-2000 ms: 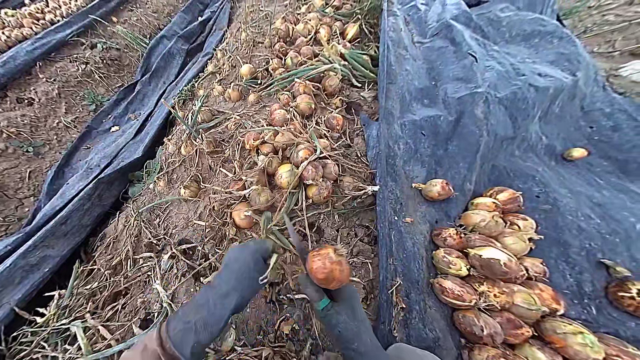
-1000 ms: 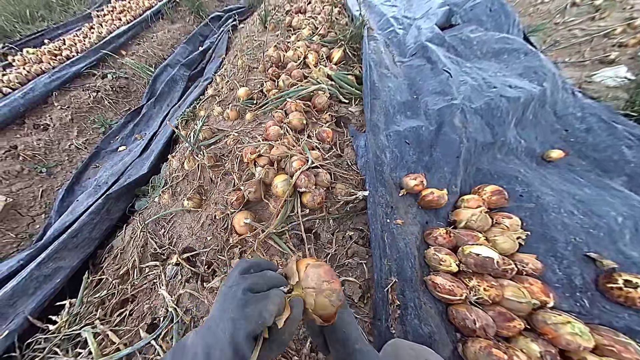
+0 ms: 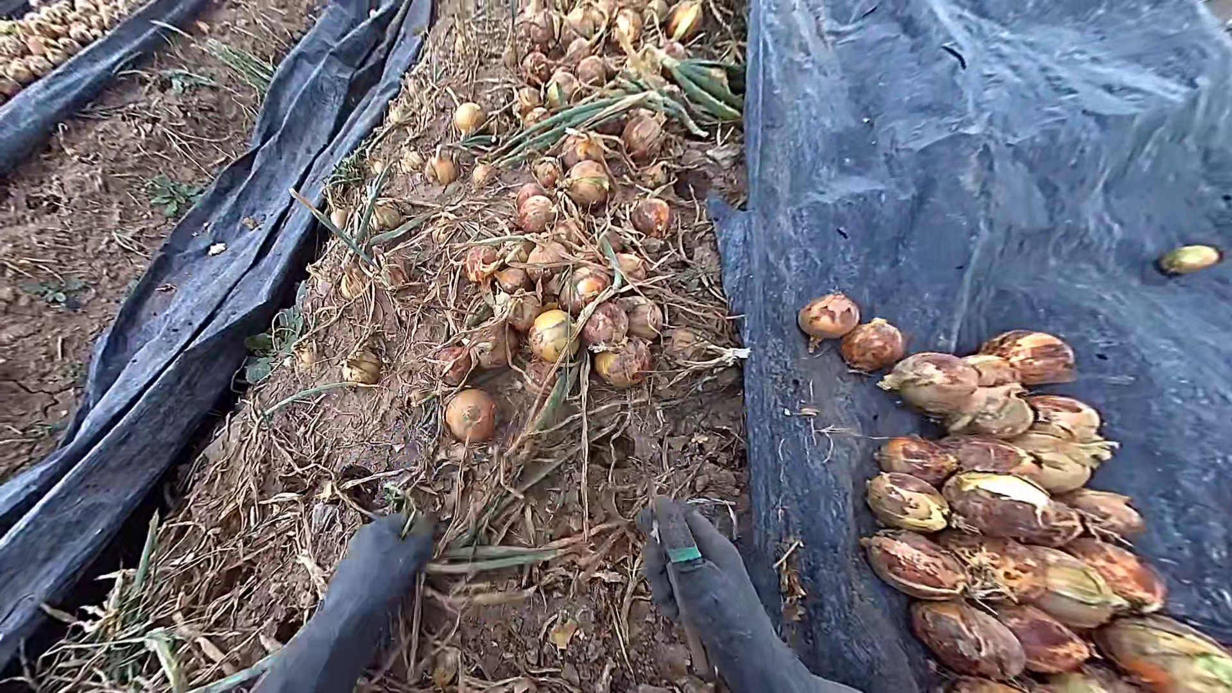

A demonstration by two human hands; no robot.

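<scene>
My left hand (image 3: 380,568), in a dark grey glove, is low over the soil bed among dry leaves; its fingers are curled, and whether it grips a leaf is unclear. To the right, my right hand (image 3: 698,577), gloved alike, has a slim tool with a green band (image 3: 684,555) lying along its fingers; its blade is hard to make out. Ahead of both hands a single onion (image 3: 471,416) rests on the soil, just short of a cluster of onions (image 3: 582,318) with dry roots and stalks.
On the right, black plastic sheeting (image 3: 828,212) bears rows of onions (image 3: 1011,510) and a lone small onion (image 3: 1191,258). Green onion tops (image 3: 616,106) lie across the bed farther ahead. Folded black sheeting (image 3: 192,298) edges the left side, with more onions (image 3: 48,38) at the upper left.
The onion held between my hands one second ago is out of them, and my hands have moved apart. The tool seen two seconds ago shows again in my right hand.
</scene>
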